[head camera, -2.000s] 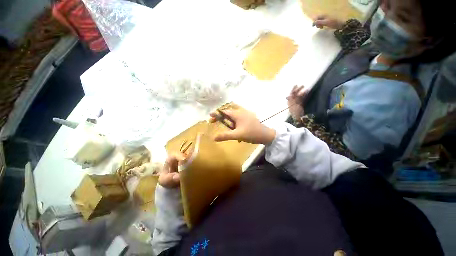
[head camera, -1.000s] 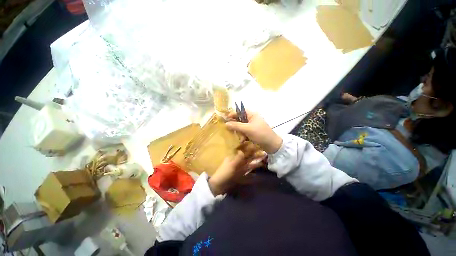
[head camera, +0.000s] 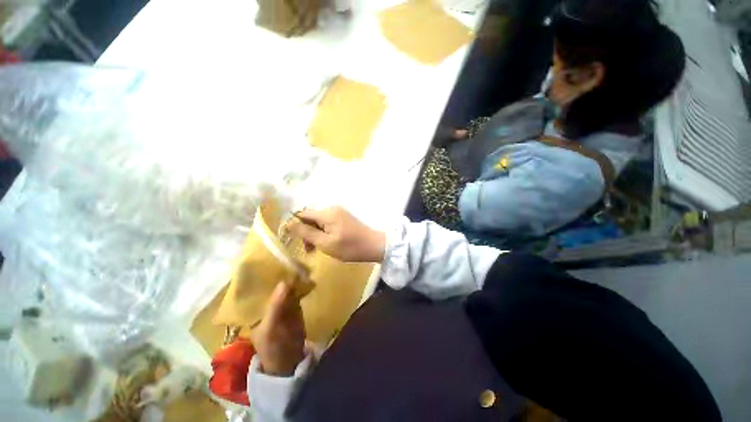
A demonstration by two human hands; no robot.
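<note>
My left hand (head camera: 280,331) grips a brown card (head camera: 247,284) by its lower edge; the card is raised and bent, with a pale rim along its top edge. My right hand (head camera: 339,234) is at the card's upper right, its fingers closed around something thin and dark, perhaps pliers, mostly hidden. A fine gold chain (head camera: 287,234) shows faintly by the right fingertips. Another brown card (head camera: 342,284) lies under the right hand. A red pouch (head camera: 231,371) lies just left of my left hand.
Clear plastic bags (head camera: 90,189) heap at the left. Brown cards (head camera: 347,117) lie farther along the white table. A tan cord bundle (head camera: 136,375) and a pale block (head camera: 59,371) are lower left. A person in blue (head camera: 535,185) sits at the right.
The view has swung right. My left hand now lifts and bends the card, which lay flatter a second ago. The pliers' upright tips no longer show.
</note>
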